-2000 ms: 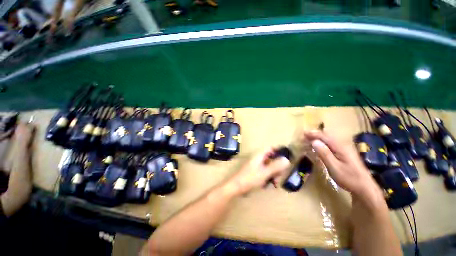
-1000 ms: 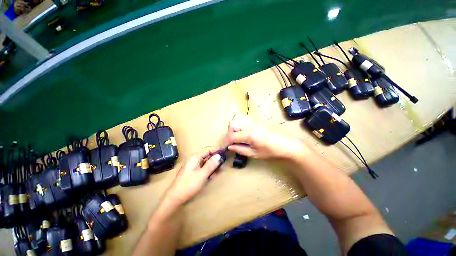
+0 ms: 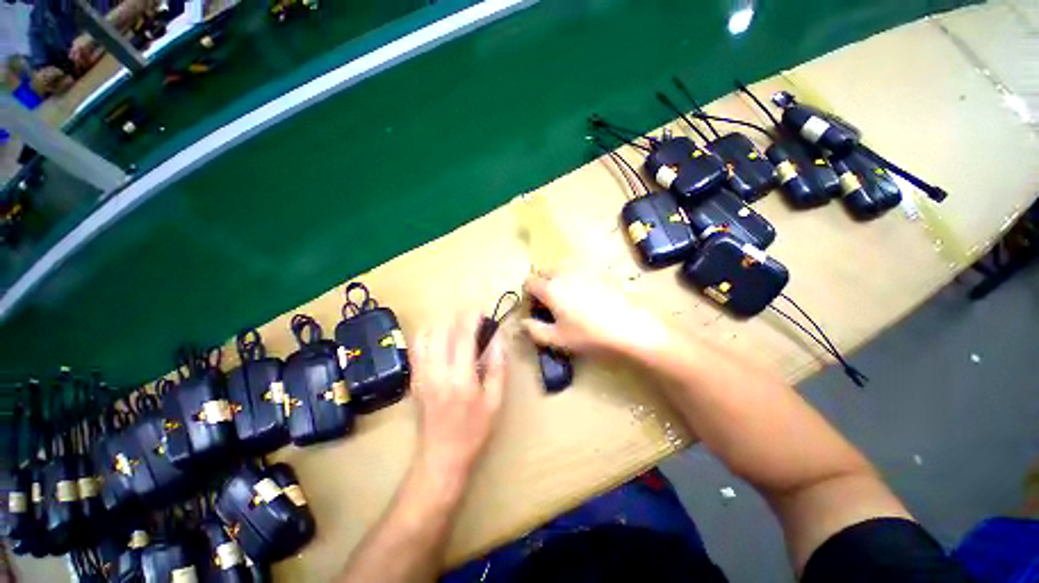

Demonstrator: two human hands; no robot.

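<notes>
My left hand (image 3: 456, 376) is spread palm down over a small black piece (image 3: 487, 333) whose thin lead ends in a closed loop; the fingers hide most of it. My right hand (image 3: 581, 319) has its fingertips on the upper end of a slim black unit (image 3: 555, 367), whose lower end shows below the fingers. Whether the fingers grip it is hard to tell. Black units with looped leads (image 3: 373, 355) stand in rows to the left. Black units with loose straight leads (image 3: 737, 274) lie in a group to the right.
The cardboard-covered bench (image 3: 501, 484) slants up to the right, beside a green conveyor belt (image 3: 285, 216) with a pale metal rail (image 3: 308, 93). Another person's arm (image 3: 103, 40) shows at the top left. Grey floor (image 3: 911, 364) shows at the right.
The view has swung left and level, then tilted down to the right. My hands have moved apart from their meeting point; my left hand has opened flatter, and a looped lead now shows beside it.
</notes>
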